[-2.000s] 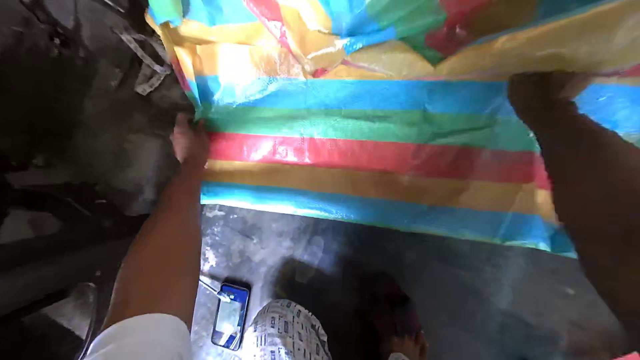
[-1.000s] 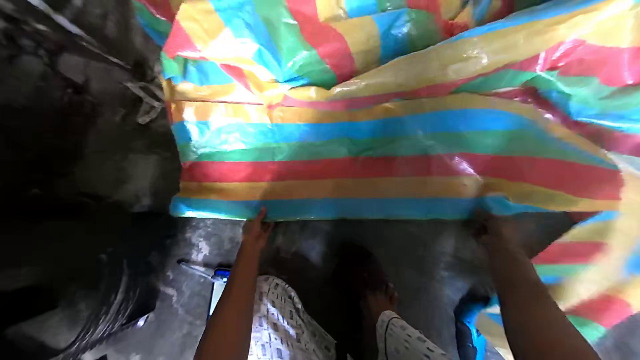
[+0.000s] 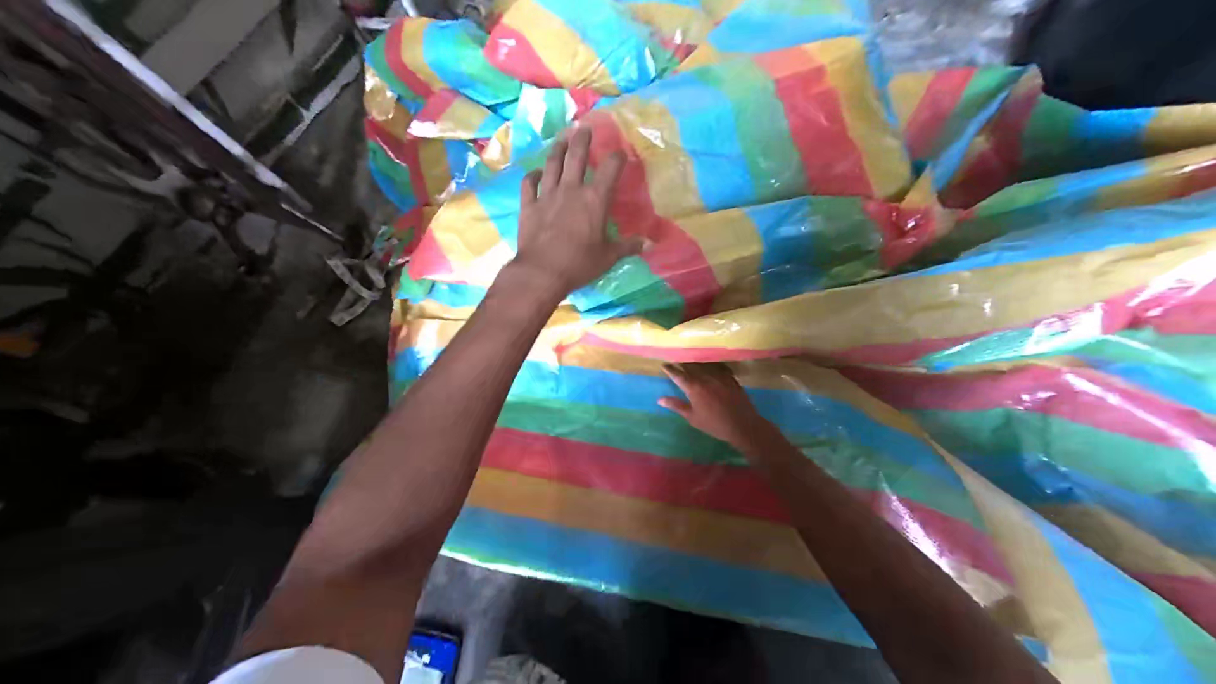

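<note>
A large glossy plastic sheet (image 3: 646, 484) with blue, green, red and yellow stripes covers most of the view, flatter near me and bunched into folds farther away. Over the bunched part at upper left, my left hand (image 3: 575, 214) lies with its fingers spread and nothing gripped. My right hand (image 3: 708, 399) is lower, near the centre, at a long yellow fold of the sheet. Its fingertips are partly hidden at the fold, so whether they pinch the plastic is unclear.
A phone (image 3: 432, 655) lies on the grey floor (image 3: 465, 598) at the bottom. Dark clutter and a pale-edged bar (image 3: 180, 104) stand along the left. A pale strap-like scrap (image 3: 353, 290) lies beside the sheet. Something black (image 3: 1121, 52) is at upper right.
Both hands have left the sheet's near edge and moved farther up over it. My left hand now rests spread on the bunched folds. More of the sheet shows at the right.
</note>
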